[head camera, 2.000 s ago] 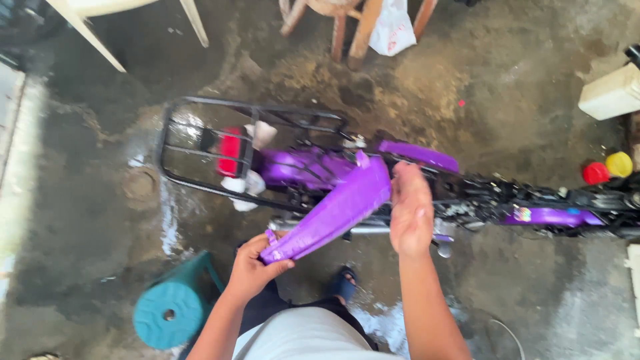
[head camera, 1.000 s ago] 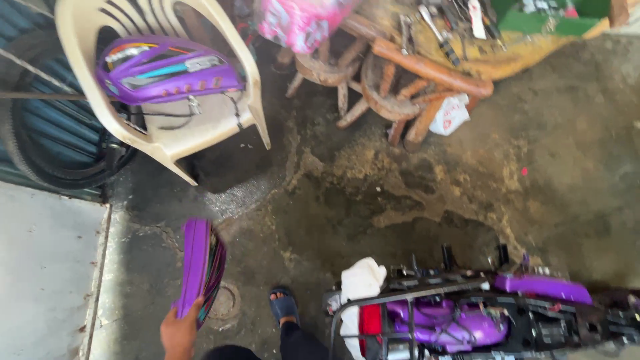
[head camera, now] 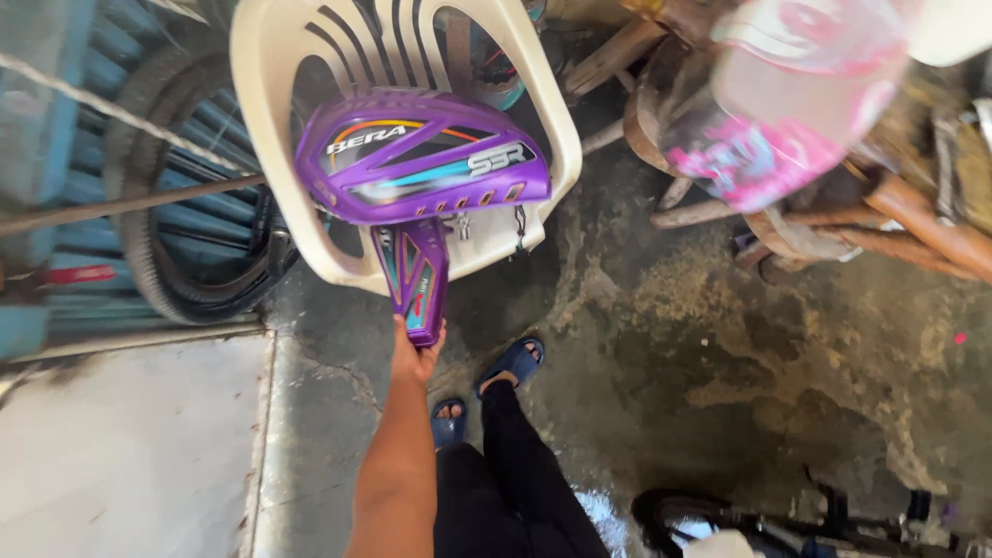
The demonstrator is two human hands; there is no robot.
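My left hand (head camera: 418, 355) grips the near end of a purple motorcycle side cover (head camera: 422, 283) with turquoise and dark decals. The cover's far end reaches over the seat of a cream plastic armchair (head camera: 564, 139), close against the lower edge of a purple Bera SBR motorcycle fuel tank (head camera: 434, 159); whether the two touch is not clear. The tank rests on the chair. My right hand is not in view.
A bicycle wheel (head camera: 132, 186) leans by blue corrugated metal at left. Wooden stools (head camera: 651, 116) and a pink plastic bag (head camera: 806, 101) are at upper right. Part of the motorcycle (head camera: 821, 519) shows at lower right. A white panel (head camera: 124, 442) lies lower left.
The view has swung left from the motorcycle to the chair. My left hand has carried the side cover to the chair's seat. My right hand, seen by the motorcycle two seconds ago, has left the view.
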